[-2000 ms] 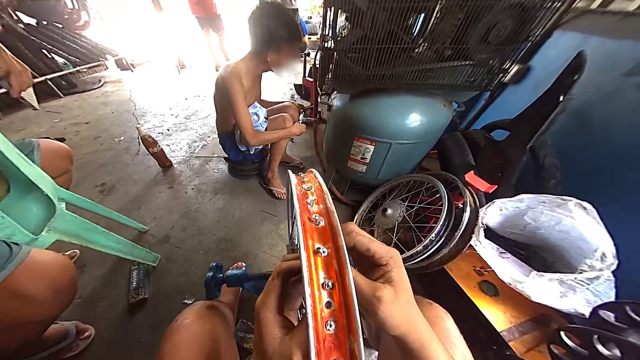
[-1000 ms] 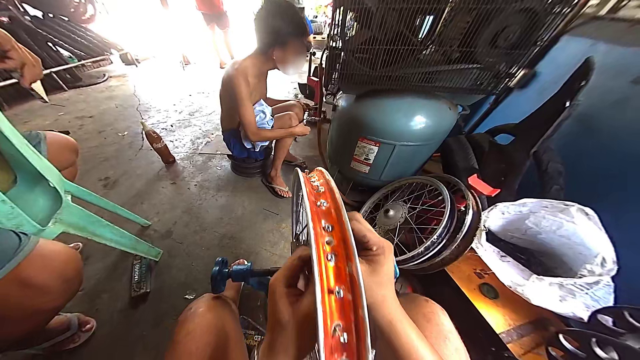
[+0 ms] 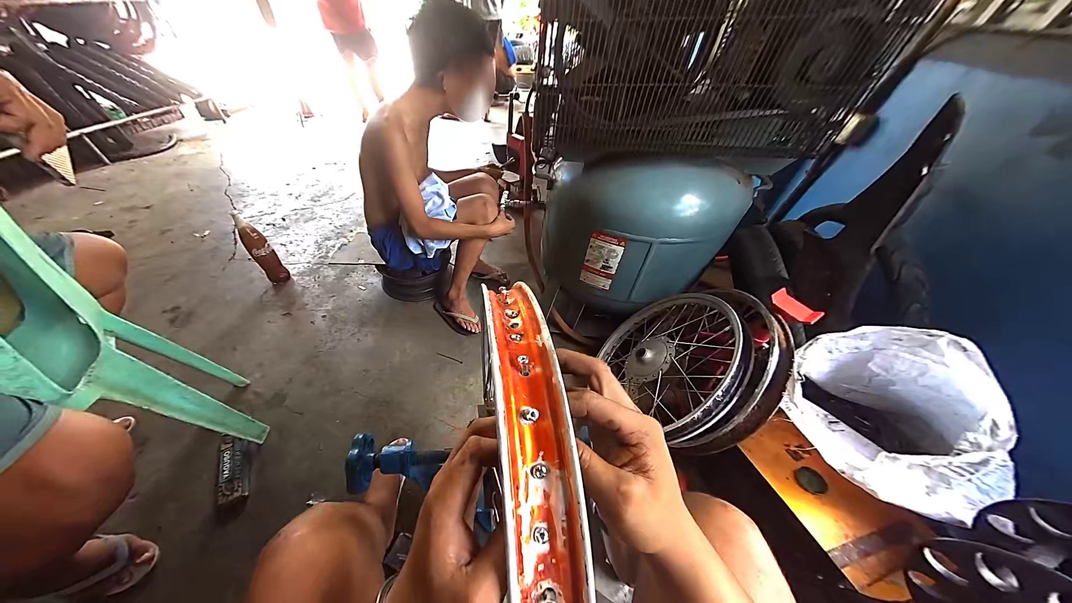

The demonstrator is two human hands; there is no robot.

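Observation:
An orange metal wheel rim [image 3: 536, 444] with silver edges stands upright before me, its outer channel facing me and several spoke nipples seated along it. My left hand [image 3: 461, 511] holds the rim's left side, its fingers partly hidden behind the edge. On the right side, my right hand [image 3: 615, 444] has its thumb and fingers at the rim near the spokes, most of which the rim hides. Whether it pinches a spoke cannot be seen. A blue metal clamp or stand [image 3: 402, 461] shows behind and left of my left hand.
Spoked wheels [image 3: 670, 360] lean by a blue-green air compressor tank [image 3: 645, 226]. A white plastic sack [image 3: 913, 419] stands at right. A person [image 3: 410, 159] sits ahead on a low black seat. At left are a green plastic chair [image 3: 126, 368], another seated person's legs and a cola bottle [image 3: 260, 249].
My right hand has shifted along the rim's right side, and its fingers are now more spread. The rim has tilted slightly between the frames.

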